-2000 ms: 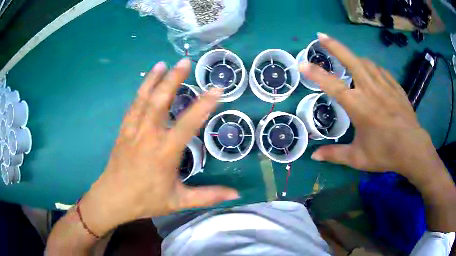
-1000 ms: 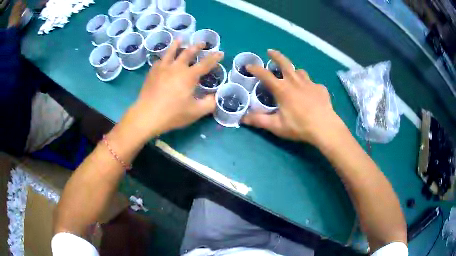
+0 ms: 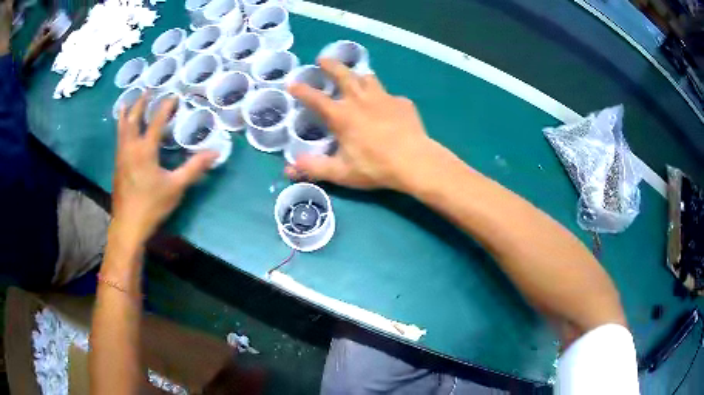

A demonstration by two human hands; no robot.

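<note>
Several white fan housings with dark centres stand upright in a cluster at the upper left of the green bench. My left hand is at the cluster's left front, fingers spread around housings there. My right hand is at its right side, fingers spread over and beside the right-most housings; whether either hand grips one is hard to tell. One separate housing stands nearer the bench edge, its spokes and round hub showing, with a thin red lead wire trailing toward the edge.
A bag of screws lies at the right, with a parts box and the electric screwdriver beyond. White small parts are heaped at the upper left, near another person's hand. A cardboard box sits below the bench.
The group of housings between my hands has moved left, up against the cluster. One housing now stands apart in front. My hands have moved left and farther apart.
</note>
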